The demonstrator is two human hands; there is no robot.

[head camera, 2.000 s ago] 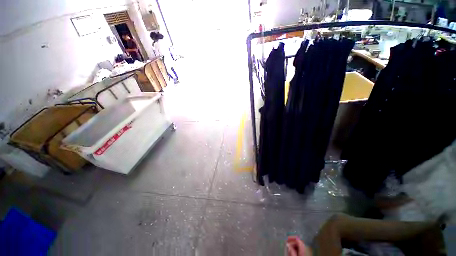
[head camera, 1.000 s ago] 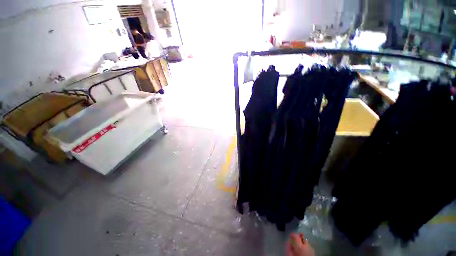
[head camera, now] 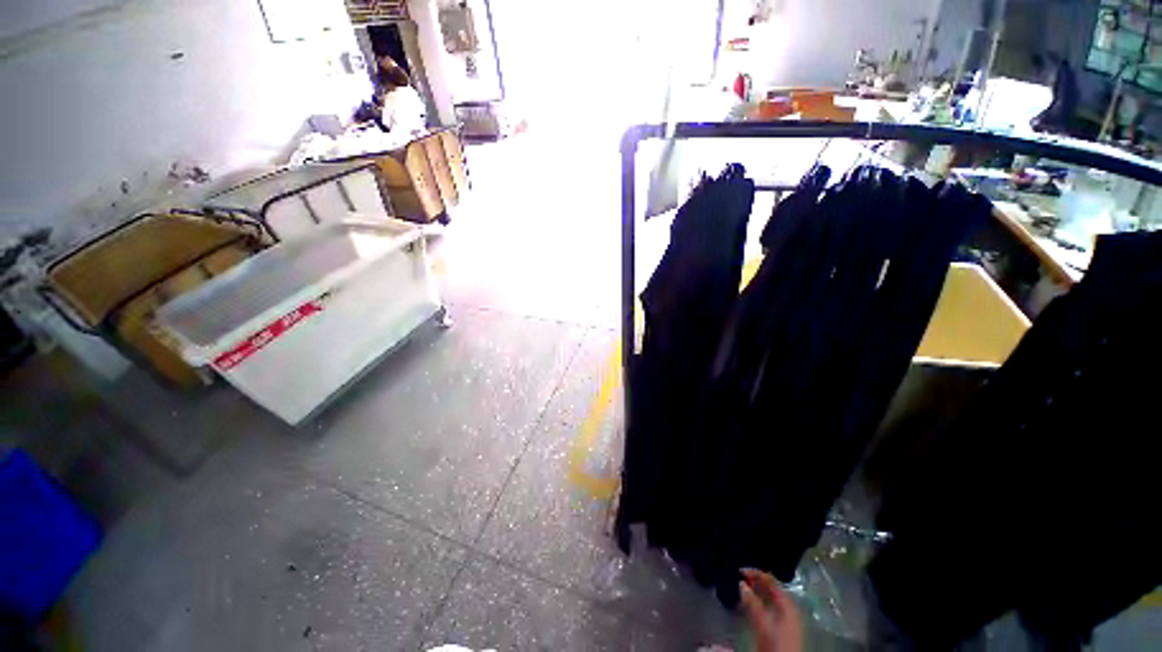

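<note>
Black garments on hangers [head camera: 790,369] hang in a long mass from a dark metal rail [head camera: 765,130], right of centre. My right hand [head camera: 772,614] is small and cut off by the bottom edge, in front of the garments' lower ends. Its fingers point up and to the left. I cannot tell if it holds or touches anything. My left hand is not in view. Clear plastic shows low between the two groups of garments.
A white trolley [head camera: 363,331] with a red marking and brown-panelled trolleys [head camera: 159,261] stand at left. A blue crate [head camera: 38,535] is at lower left. A tan-topped box [head camera: 975,318] stands behind the rail. A person [head camera: 401,102] is near the far doorway.
The view has shifted, and the brown carton at the lower right has left the picture. The rail's hanging garments now fill more of the right side. My right hand stays at the bottom edge.
</note>
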